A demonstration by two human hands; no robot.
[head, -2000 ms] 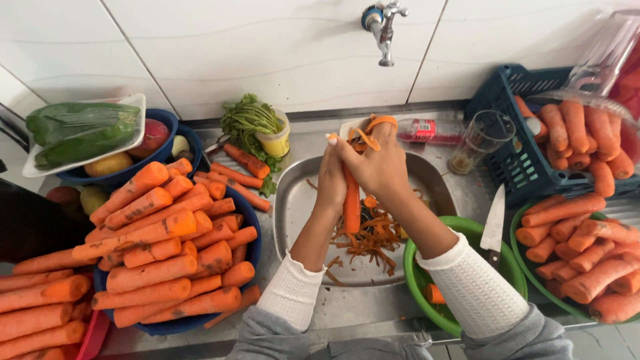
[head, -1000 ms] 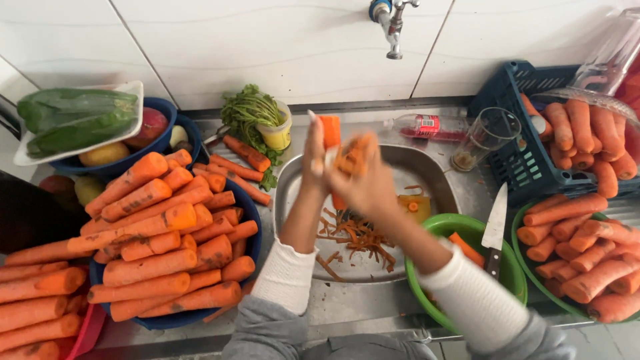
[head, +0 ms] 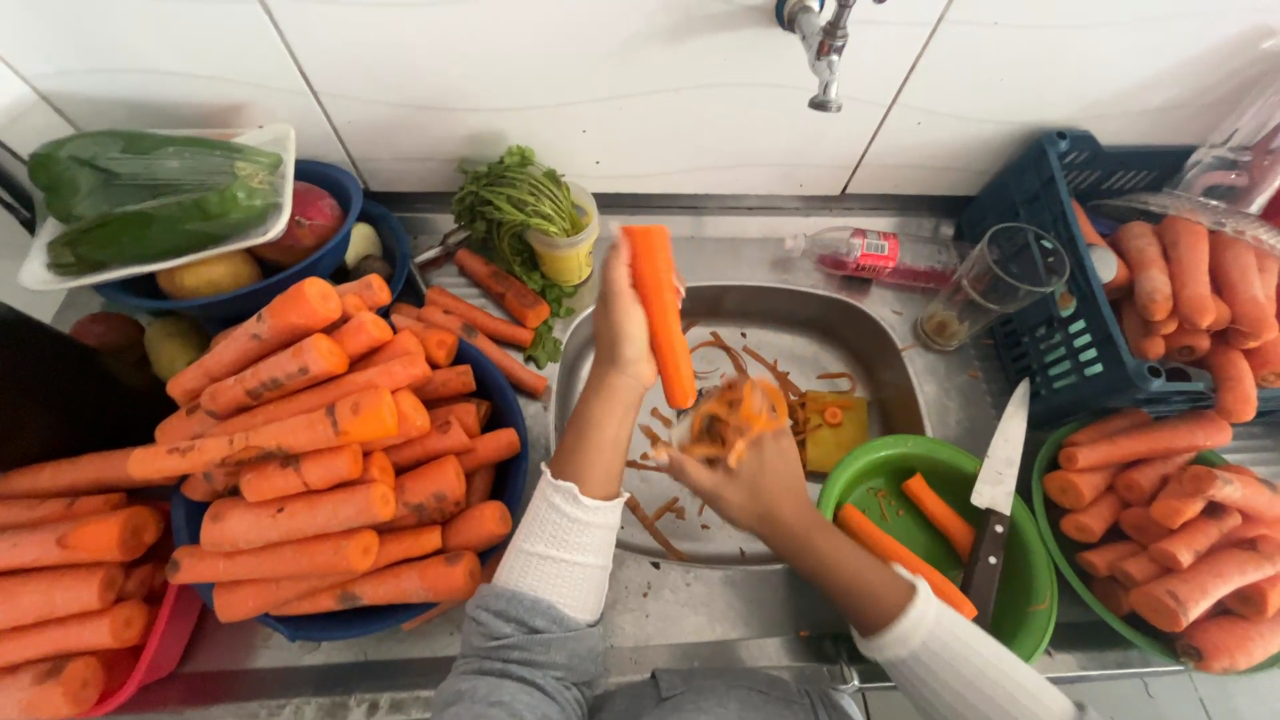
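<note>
My left hand (head: 623,325) grips a peeled carrot (head: 660,310) upright above the left part of the sink basin. Lower and to the right, my right hand (head: 745,475) is blurred, with a clump of orange carrot peelings (head: 735,412) at its fingers; whether a tool is in it cannot be told. More peelings and a yellow sponge (head: 836,432) lie in the steel sink (head: 885,350). Right of the basin, a green bowl (head: 865,460) holds peeled carrots (head: 905,558), and a knife (head: 1000,470) with a dark handle rests across it.
Unpeeled carrots (head: 300,515) fill a blue basin (head: 505,400) at left. Carrots also fill a blue crate (head: 1050,350) and a green basin (head: 1050,520) at right. A glass (head: 995,285), a plastic bottle (head: 870,255) and a tub (head: 565,245) with herbs stand or lie behind. A tap (head: 825,60) juts overhead.
My hands have moved apart, the right one lower over the sink. The carrot in my left hand shows fully now. The peelings were at the right hand a second ago too.
</note>
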